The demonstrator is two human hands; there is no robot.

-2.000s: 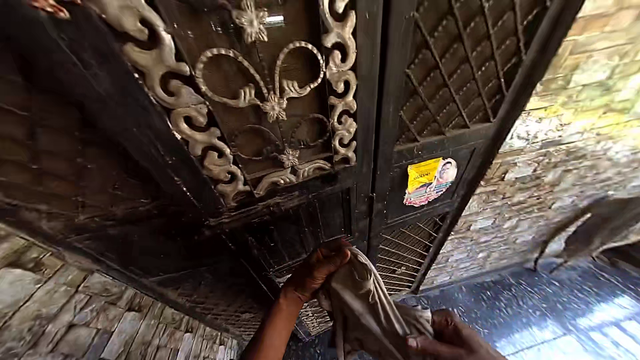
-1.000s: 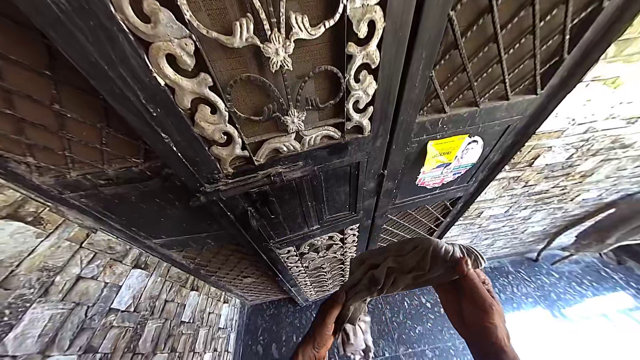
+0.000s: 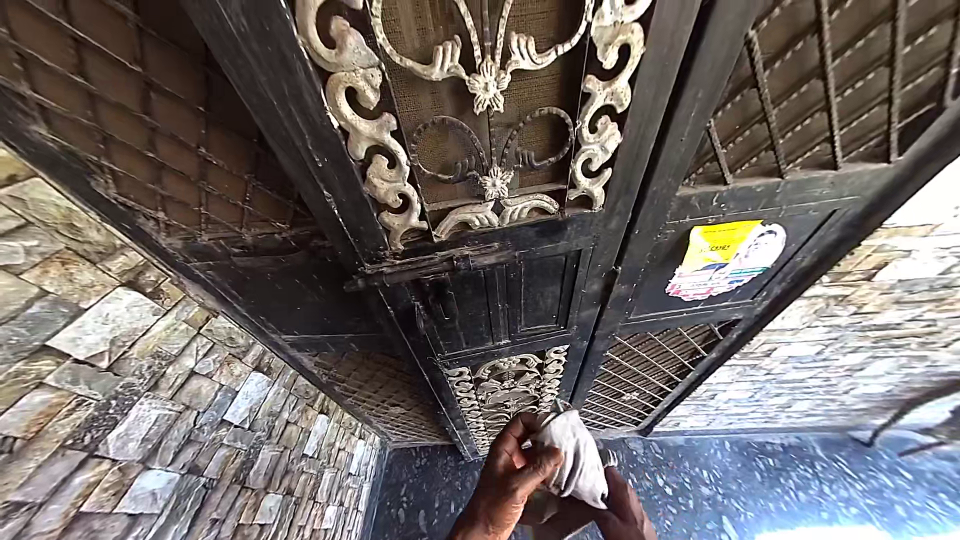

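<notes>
A pale, bunched cloth [image 3: 576, 459] is held low in front of the black metal door [image 3: 517, 300]. My left hand [image 3: 510, 476] grips the cloth's left side between thumb and fingers. On the lower right, my right hand [image 3: 626, 506] is against the cloth, its fingers mostly hidden behind the folds. Behind the hands, the door's lower panel [image 3: 510, 382] has cream scrollwork. Higher up is a slide bolt [image 3: 450, 266], and above it sits larger cream scrollwork with flowers [image 3: 487, 86].
Stone-clad walls flank the door, one at the left [image 3: 150, 397] and one at the right [image 3: 847, 352]. A torn sticker [image 3: 724, 259] bearing writing is on the right door panel. Below lies a dark speckled floor [image 3: 720, 480]. A dark curved object [image 3: 911, 412] stands at the far right.
The cloth was stretched loosely between both hands a second ago. Now it is gathered into a small bunch, and my hands are closer together.
</notes>
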